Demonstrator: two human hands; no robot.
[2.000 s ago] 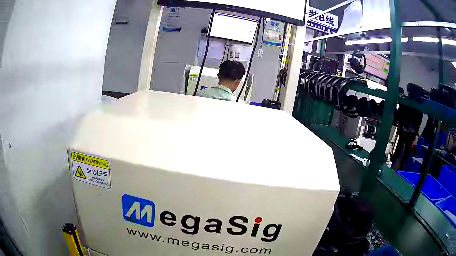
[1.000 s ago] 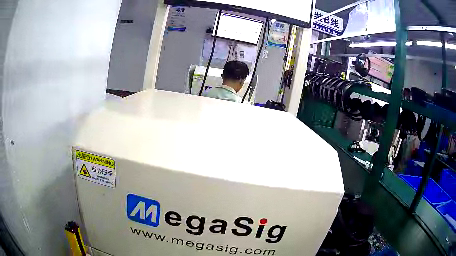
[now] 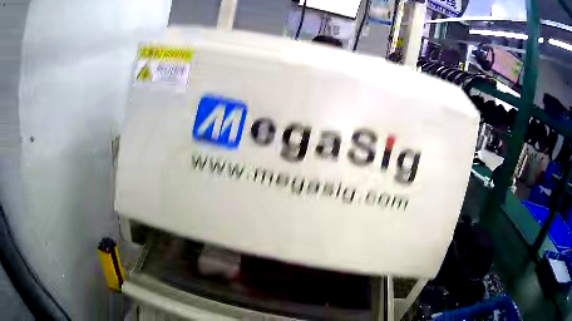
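Observation:
The off-white shield box fills the middle of the view. Its thick lid (image 3: 301, 226), with the blue M and "MegaSig", is raised and blurred. Below the lid's lower edge a dark cavity (image 3: 282, 285) shows. A small whitish block, the white box (image 3: 219, 262), sits in the cavity's left part. The rest of the cavity is too dark and blurred to tell what lies in it. Neither of my hands is in view.
A yellow-black sensor bar (image 3: 111, 264) stands at the box's front left corner. A grey-white panel (image 3: 69, 144) is close at left. At right are a blue tray (image 3: 480, 310), dark items (image 3: 469, 254), and a green rack (image 3: 529, 106). The top of a person's head shows behind the lid.
The lid has swung up from closed, opening a gap onto the cavity. The view has tilted down, so the blue tray at right shows more and the person behind is mostly hidden.

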